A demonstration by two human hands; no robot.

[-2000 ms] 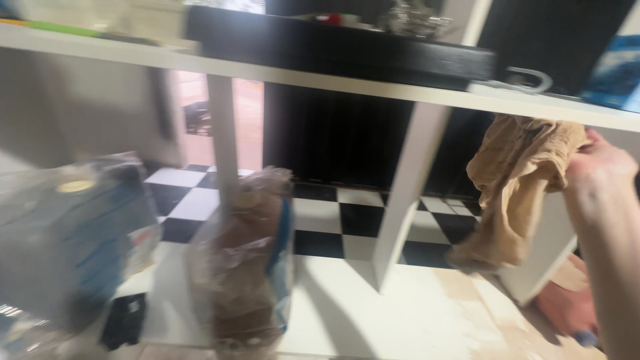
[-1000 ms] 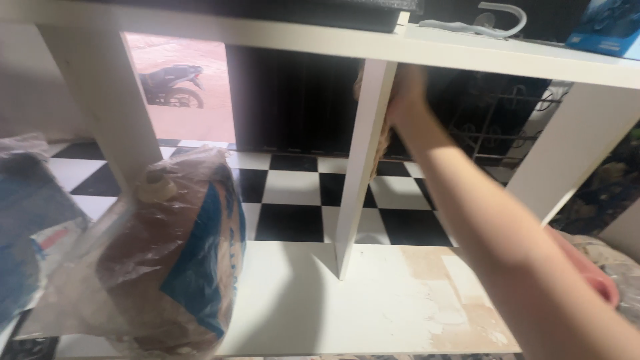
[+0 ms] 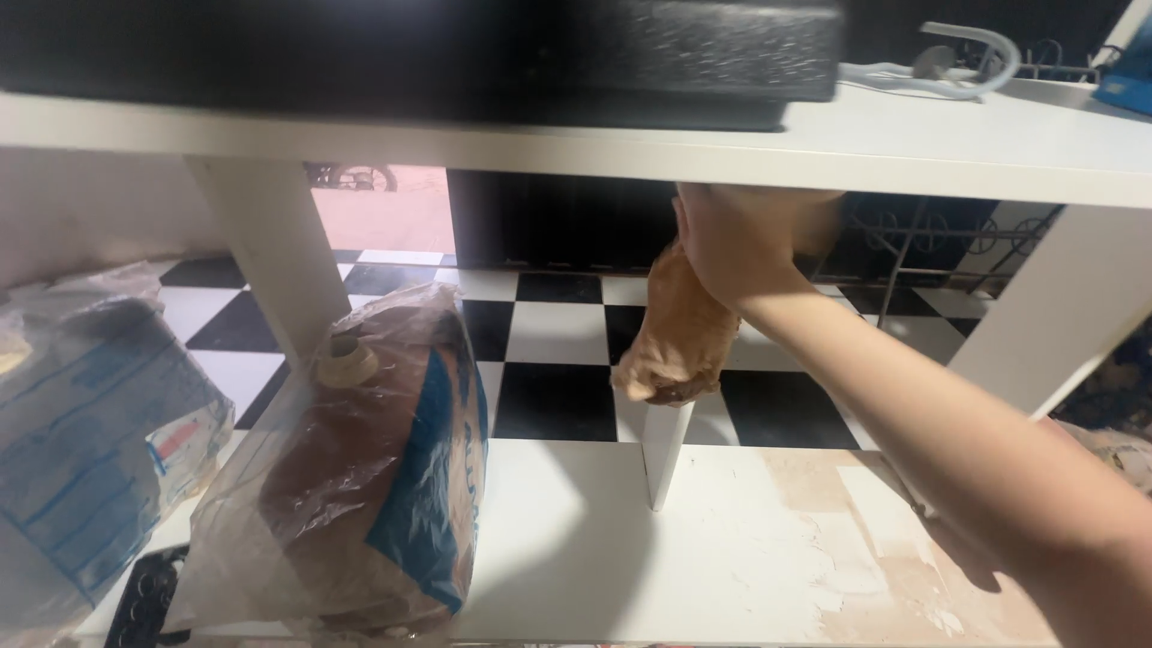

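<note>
My right hand (image 3: 747,238) reaches in under the white shelf board (image 3: 558,157) and grips a tan cloth (image 3: 682,328). The cloth hangs down in front of the narrow white upright (image 3: 668,454) and covers its upper part. The fingers are partly hidden behind the wrist and close below the underside of the upper board. My left hand is outside the frame.
Plastic-wrapped jugs, one brown and blue (image 3: 360,468) and one bluish (image 3: 81,441), stand at left on the lower white board (image 3: 558,540). A black object (image 3: 148,589) lies between them. Above are a black case (image 3: 405,58) and a pale hook (image 3: 985,58).
My right hand and the cloth have come into plain view in front of the narrow upright; one second ago the upright partly hid them. Two seconds ago they were farther right, near another upright.
</note>
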